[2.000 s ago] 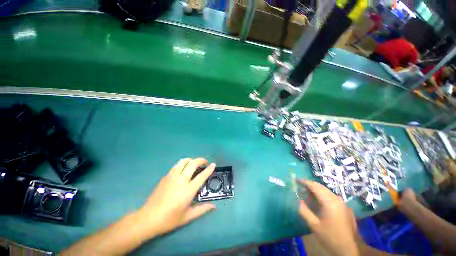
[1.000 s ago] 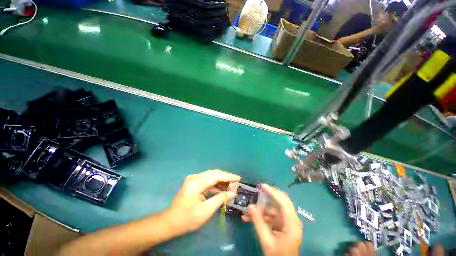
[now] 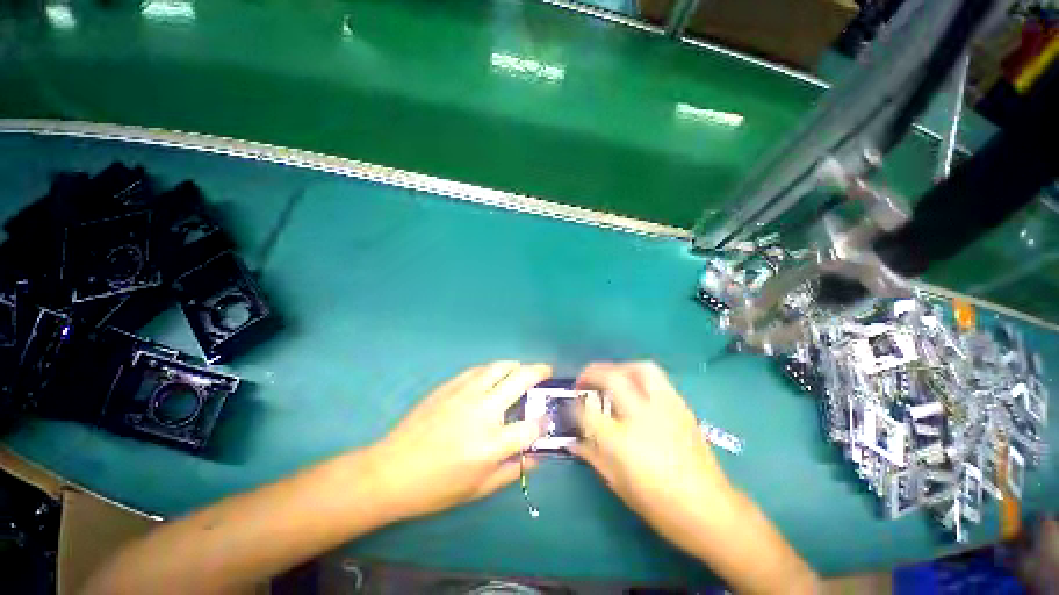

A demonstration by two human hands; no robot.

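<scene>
A black plastic housing with a white-silver frame-shaped insert (image 3: pixel 557 421) in it lies on the teal bench between my hands. My left hand (image 3: pixel 465 430) holds its left side, fingertips on the insert. My right hand (image 3: pixel 650 436) holds its right side. The fingers hide much of both parts. A thin wire lead (image 3: pixel 526 482) with a small pale end hangs toward me from the insert. A small pale strip (image 3: pixel 721 437) lies just right of my right hand.
Black housings (image 3: pixel 174 401) are heaped at left above a cardboard box (image 3: pixel 99 537). Frame inserts (image 3: pixel 894 395) are piled at right. The blurred black screwdriver (image 3: pixel 987 192) hangs over them. The green conveyor (image 3: pixel 383 105) runs behind. Part of another person's hand (image 3: pixel 1037 567) shows lower right.
The insert, earlier in my right hand away from the housing, is now at the housing. Both hands have closed in on it. The view has shifted, and the wire lead now hangs in plain sight.
</scene>
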